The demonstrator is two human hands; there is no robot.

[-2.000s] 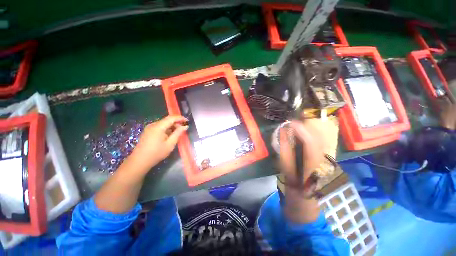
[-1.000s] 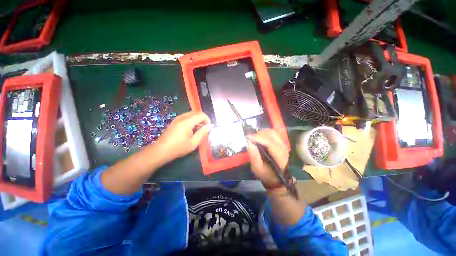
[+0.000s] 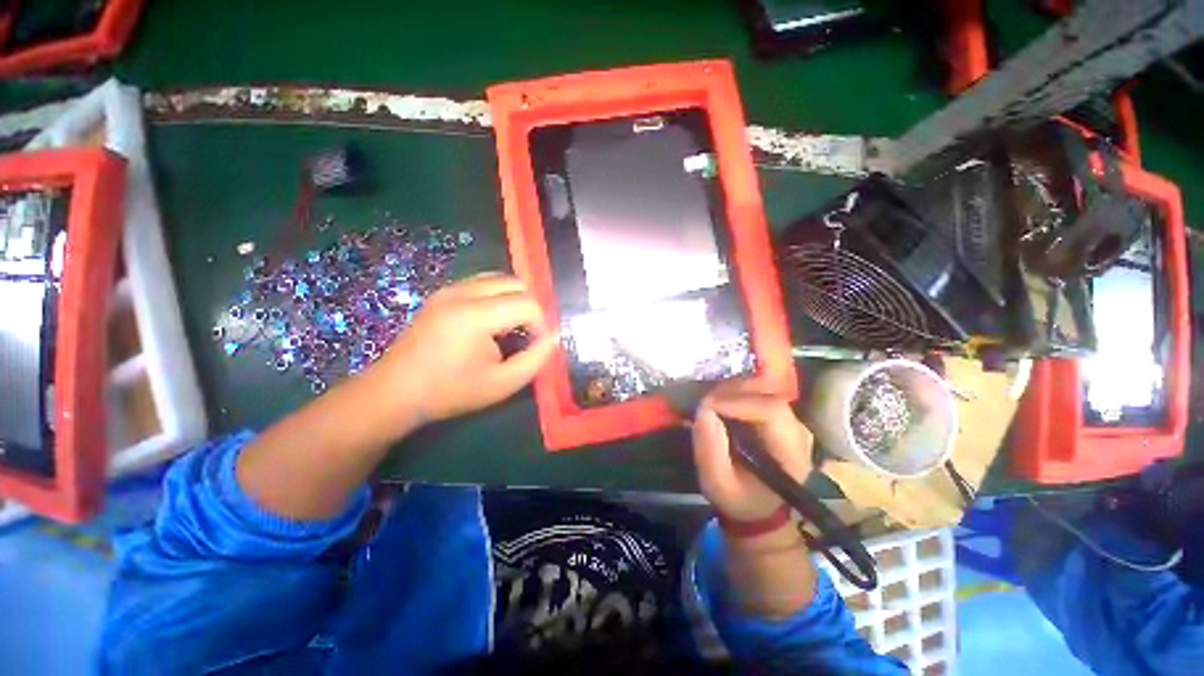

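Note:
An opened tablet (image 3: 640,238) lies in a red-orange frame (image 3: 522,211) in front of me. Its silver battery fills the upper part, and a bright, shiny board area is at the near end. My right hand (image 3: 750,456) holds a dark soldering iron (image 3: 772,478); its front end is over the near edge of the frame, pointing at the board, and its tip is lost in the glare. My left hand (image 3: 482,346) is at the frame's left edge with thumb and forefinger together; a small dark thing shows between them. A pile of small wired components (image 3: 346,297) lies left of the frame.
A white cup with metal shavings (image 3: 882,416) stands on cardboard (image 3: 984,423) at right, behind it a round-grilled fan (image 3: 858,284). A metal post (image 3: 1030,86) slants at upper right. More framed tablets lie left and right. A foam tray (image 3: 169,337) is at left, and another person's blue sleeve (image 3: 1122,561) shows lower right.
The right hand came from the cup area to the tablet with the iron, then moved nearer the frame's near edge. The left hand stays at the frame's left side. The view has shifted.

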